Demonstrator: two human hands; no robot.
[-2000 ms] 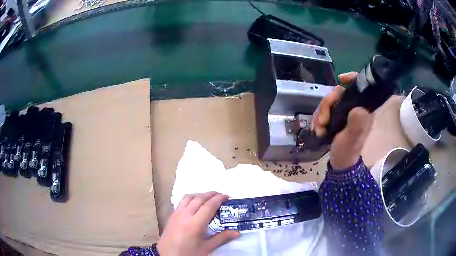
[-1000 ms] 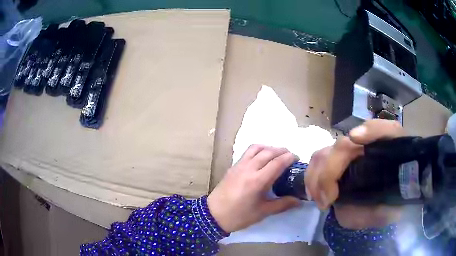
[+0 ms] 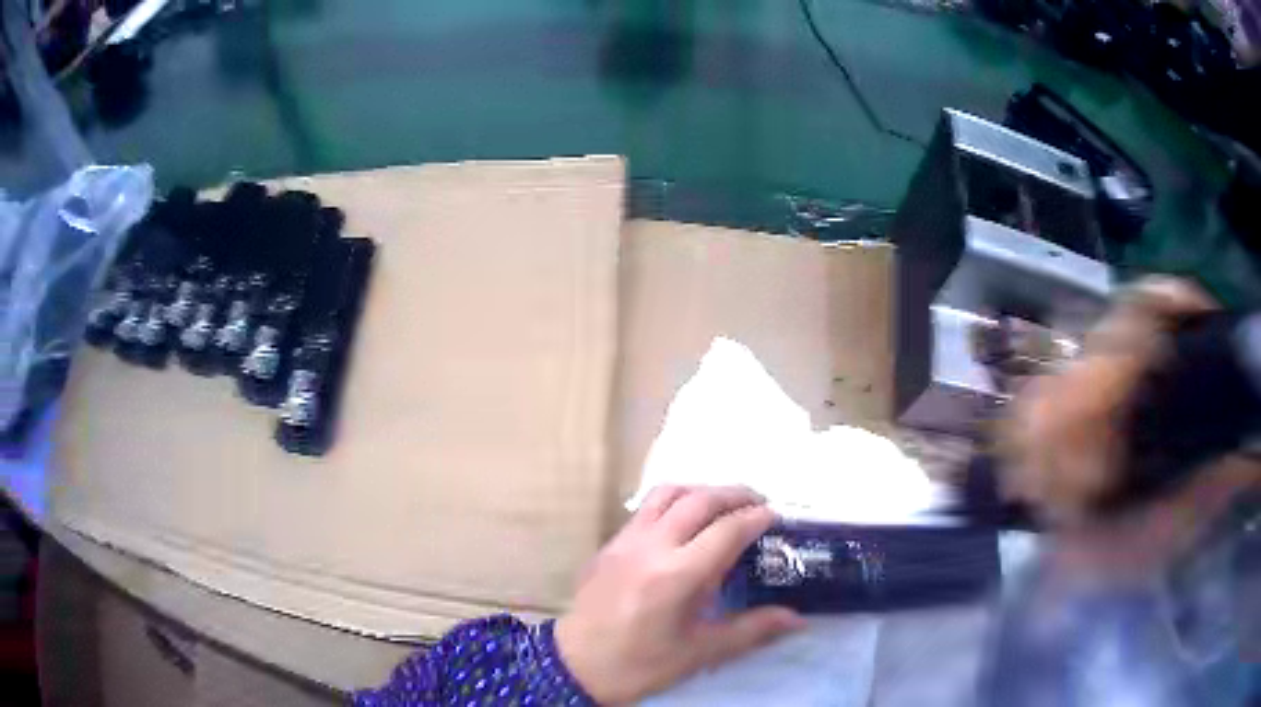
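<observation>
A long black plastic housing (image 3: 885,566) lies flat on the white cloth (image 3: 754,428), its silvery details near its left end. My left hand (image 3: 678,594) holds the housing's left end between thumb and fingers. My right hand (image 3: 1093,414) is blurred, above and right of the housing's right end, gripping the black electric screwdriver (image 3: 1196,401). The screwdriver's tip is too blurred to make out. The screw feeder (image 3: 1016,249) stands behind, partly hidden by my right hand.
Finished assemblies (image 3: 325,345) lie in a row on the left cardboard sheet (image 3: 470,414). A clear plastic bag (image 3: 55,276) is at the far left. A few dark screws (image 3: 848,387) lie left of the feeder. A cable crosses the green bench (image 3: 553,83) at the back.
My right hand and screwdriver have lifted away from the housing, up and to the right, uncovering more of it. My left hand still holds the left end. The camera view has shifted.
</observation>
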